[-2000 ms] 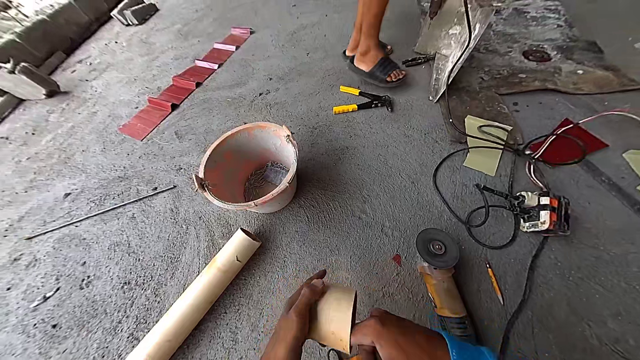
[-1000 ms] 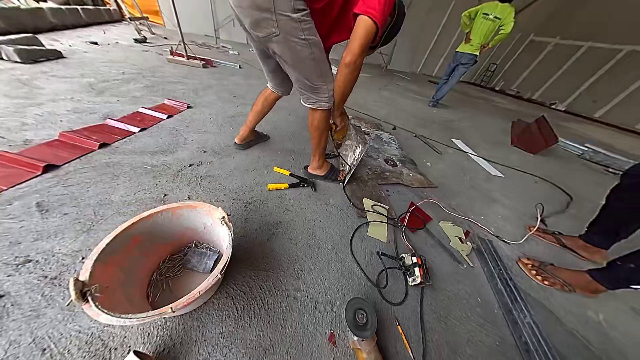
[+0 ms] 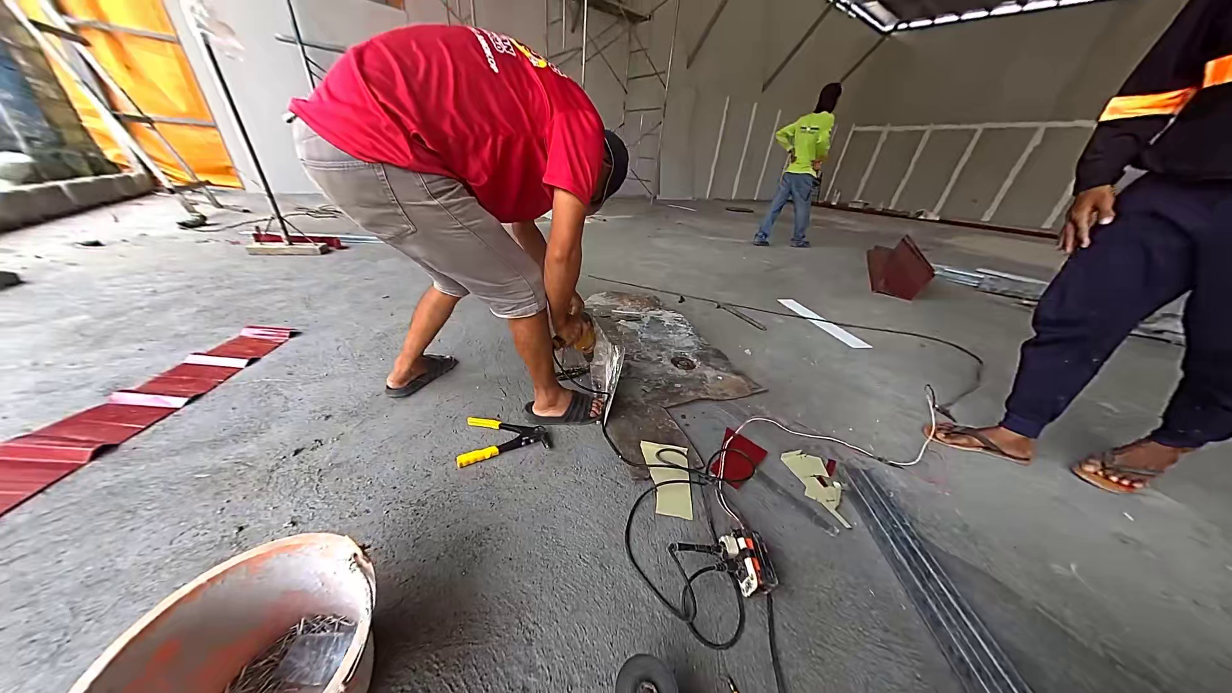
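Observation:
Neither of my hands shows in the head view. At the lower left stands a plastic bucket [image 3: 217, 602] with rivets or nails and a small clear packet inside. The dark disc of an angle grinder [image 3: 646, 676] peeks in at the bottom edge. A hand riveter with yellow handles [image 3: 500, 443] lies open on the concrete, near the sandaled foot of a person in a red shirt [image 3: 472, 125]. That person bends over and holds a tool against a bent metal sheet [image 3: 606, 371]. A power strip [image 3: 749, 561] with black cords lies right of centre.
Folded red metal flashing [image 3: 106, 423] stretches along the left. Metal channels [image 3: 924, 568] lie at the lower right, close to a standing person in dark trousers [image 3: 1126, 318]. A loose cord [image 3: 837, 327] crosses the floor. Farther back are a person in a lime shirt [image 3: 807, 144] and scaffolding.
The view has swung up, far off the floor close by. My two hands and the cream pipe piece between them, seen two seconds ago, are out of the frame.

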